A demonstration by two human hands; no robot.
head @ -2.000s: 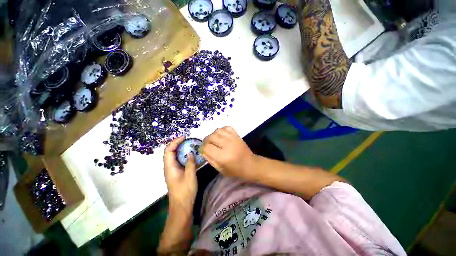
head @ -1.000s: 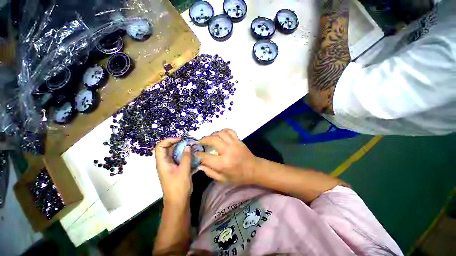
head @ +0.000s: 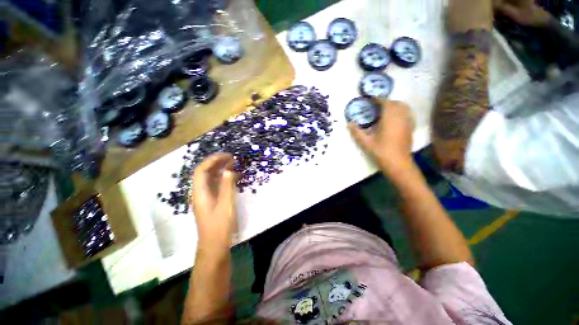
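My right hand (head: 390,134) has its fingers on a round housing (head: 363,112), pale face up with dark holes and a black rim, at the board's right part. This housing is just below another one (head: 376,85). My left hand (head: 214,190) is at the lower edge of the heap of small glossy purple inserts (head: 273,130), fingers curled and apart. I cannot make out any insert between its fingers. The picture is slightly blurred.
Several more housings (head: 322,55) lie face up at the board's (head: 330,181) back. A clear plastic bag (head: 146,44) covers housings on cardboard (head: 270,70) at left. A small cardboard box (head: 124,222) holds inserts. Another worker's tattooed arm (head: 462,95) is at right.
My right hand has carried the housing from in front of me to the group at the back right. My left hand has let go of it and moved over the heap's edge. The view has shifted.
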